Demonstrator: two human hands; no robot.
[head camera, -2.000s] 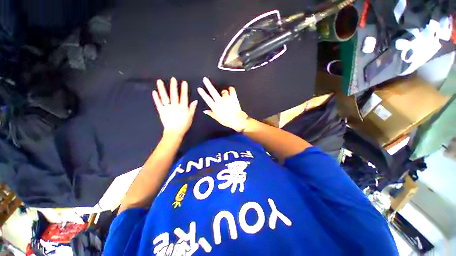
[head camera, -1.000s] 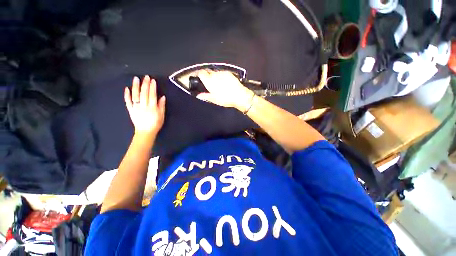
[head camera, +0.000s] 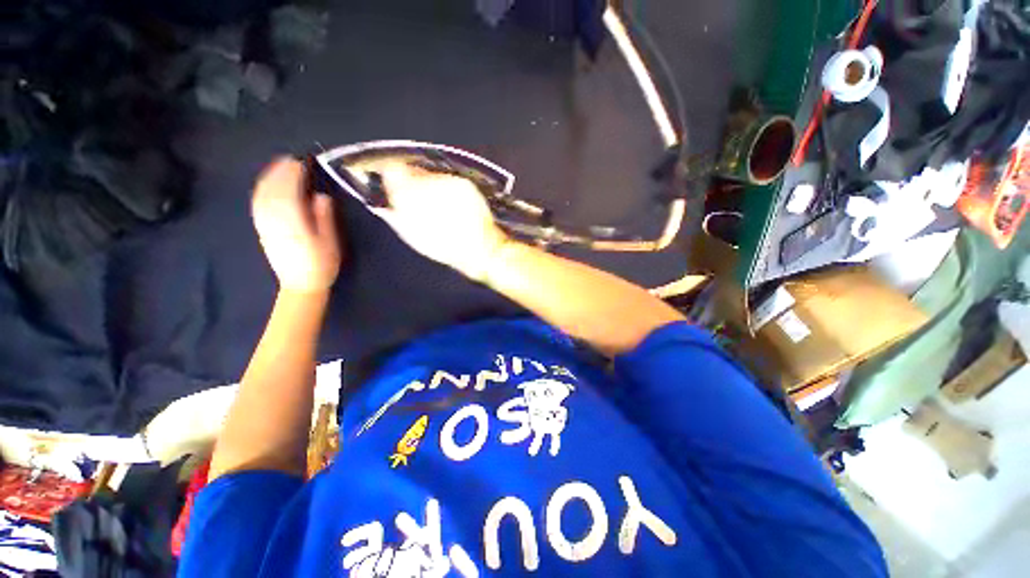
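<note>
A dark navy garment (head camera: 384, 271) lies flat on the dark pressing table cover (head camera: 542, 85). My right hand (head camera: 435, 215) is closed around the handle of the steam iron (head camera: 480, 172), whose pale-outlined tip points left. The iron rests on the dark cloth near its far edge. My left hand (head camera: 296, 226) is blurred, at the iron's tip, on the cloth. Its fingertips are at the cloth's edge; whether they pinch it cannot be told. The iron's hose (head camera: 621, 244) runs right from its back, then curves away.
A round open tin (head camera: 771, 149) stands right of the table cover. Beyond it a green-edged side table holds a white tape roll (head camera: 852, 72) and a small dark rectangle (head camera: 809, 238). A cardboard box (head camera: 847, 322) is below. Crumpled dark cloth (head camera: 90, 169) lies at left.
My right hand has taken hold of the iron and moved it left and nearer. My left hand has moved left from the middle, its fingers now curled instead of spread. The view has shifted slightly.
</note>
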